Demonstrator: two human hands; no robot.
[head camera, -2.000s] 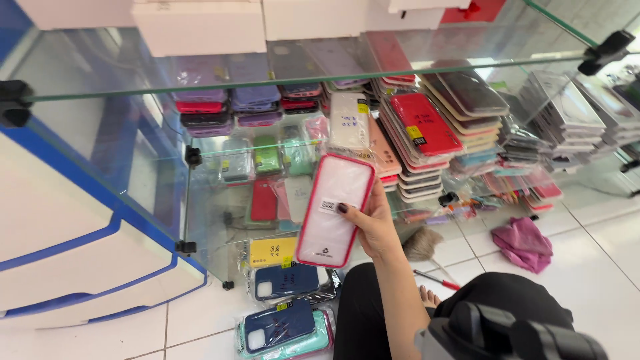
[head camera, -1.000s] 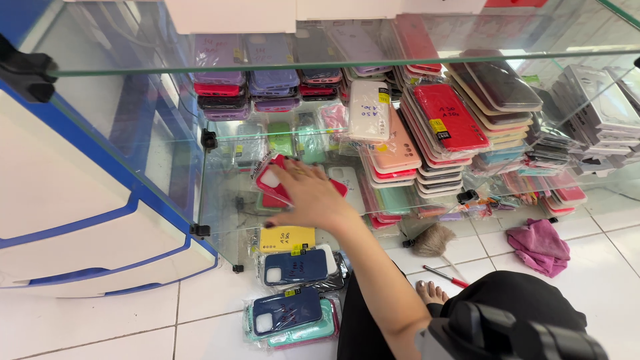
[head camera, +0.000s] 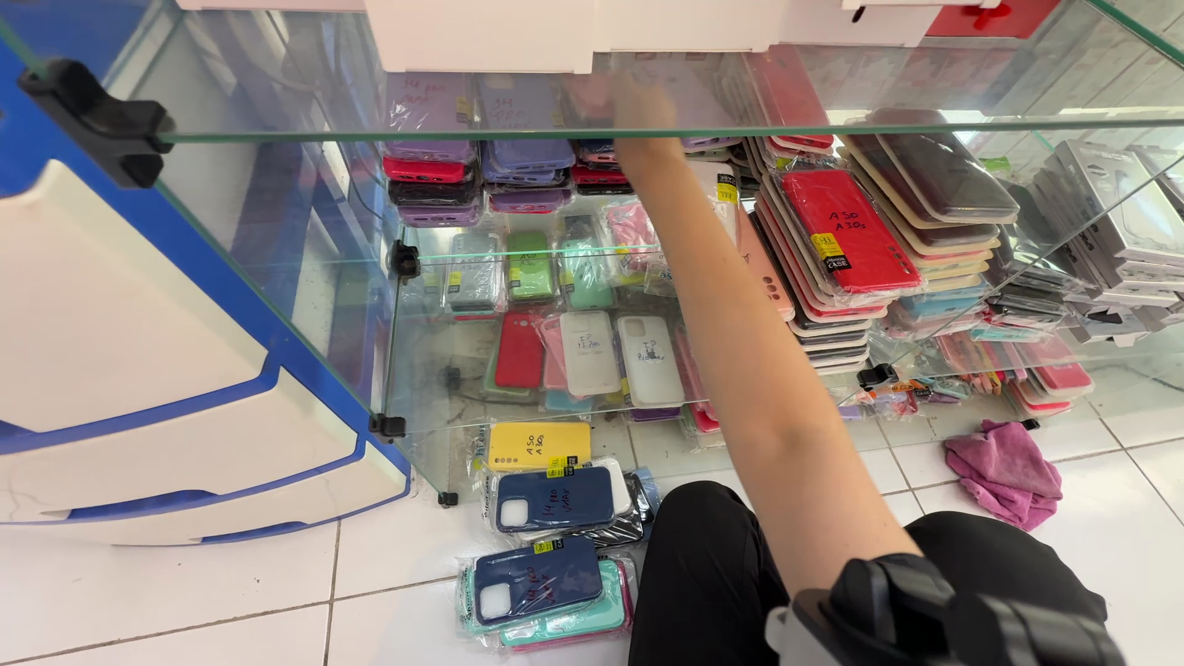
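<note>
My right hand (head camera: 645, 104) reaches in beneath the top glass pane, at the stacks of wrapped phone cases at the back of the shelf. It is seen blurred through the glass, and its fingers are unclear; whether it holds anything cannot be told. To its left lie stacks of purple cases (head camera: 525, 116); to its right, a stack topped by a red case (head camera: 846, 227). White cases (head camera: 590, 351) and a red case (head camera: 520, 350) lie on the lower glass shelf. A yellow case (head camera: 539, 445) and dark blue cases (head camera: 541, 578) lie near the floor at my knees. My left hand is out of view.
The glass pane's front edge (head camera: 305, 137) crosses above my forearm. Black clamps (head camera: 102, 120) join the glass at the left, beside a blue and white cabinet (head camera: 120, 314). Boxes (head camera: 1101, 213) stand at the right. A purple cloth (head camera: 1005, 474) lies on the tiled floor.
My right hand held a pink-edged case, then moved with a case over the lower shelf. Now it is farther back, at the upper stacks.
</note>
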